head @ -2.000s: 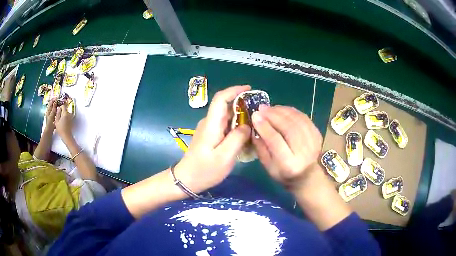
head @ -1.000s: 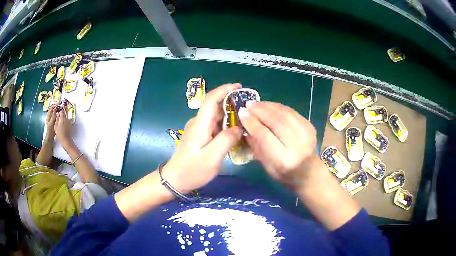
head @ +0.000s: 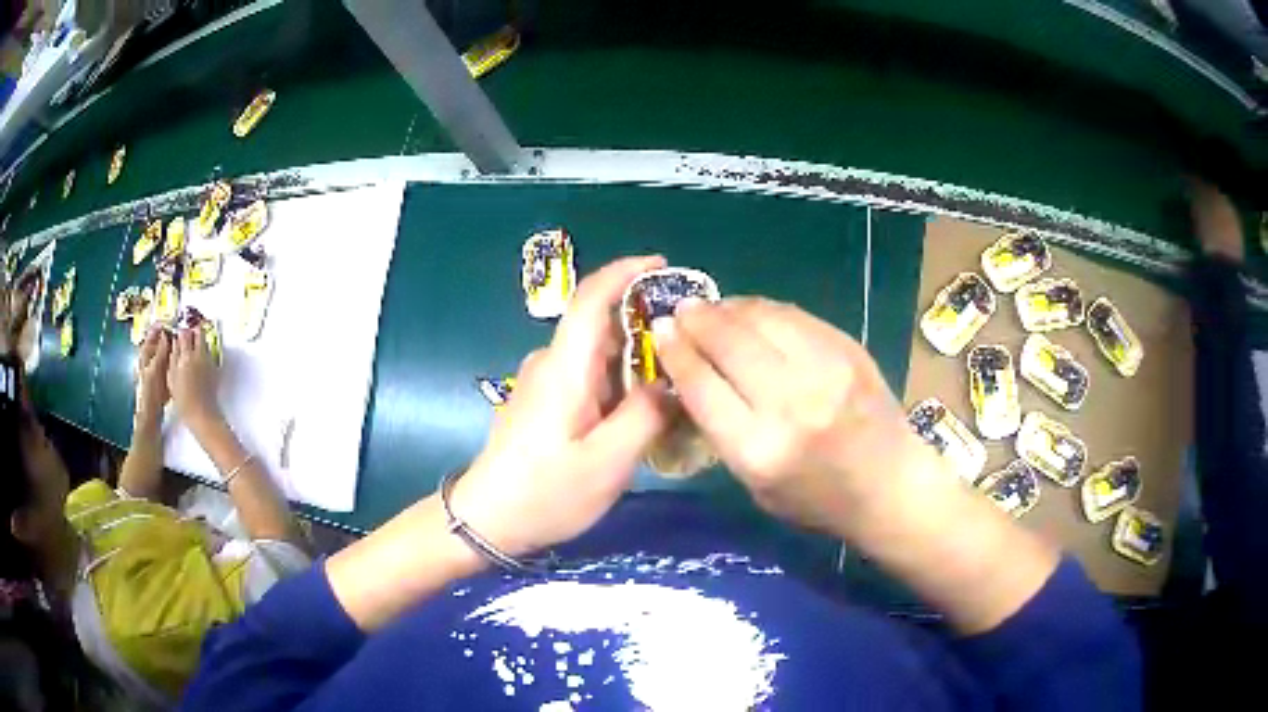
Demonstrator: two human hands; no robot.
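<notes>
A cream oblong shell (head: 673, 288) with a dark board at its far end and a yellow-orange part inside is held above the green bench in front of me. My left hand (head: 563, 424) grips its left side and lower part. My right hand (head: 779, 397) has its thumb and fingertips pressed together at the board, hiding part of the shell's inside. Whether the right fingertips pinch a small piece cannot be told. Another filled shell (head: 549, 273) lies on the bench beyond my left hand. Side cutters (head: 495, 391) lie mostly hidden behind my left hand.
At right, a cardboard sheet (head: 890, 376) holds several filled shells. At left, a white sheet (head: 320, 334) has units where a neighbour in yellow works. A metal edge (head: 626, 167) and post (head: 445, 84) border the green conveyor, with a unit (head: 490, 53) on it. A person's arm (head: 1218, 223) is at far right.
The held shell and both hands have moved slightly left in the picture. The right fingers remain at the board end. Belt units have shifted right. An arm has appeared at the far right.
</notes>
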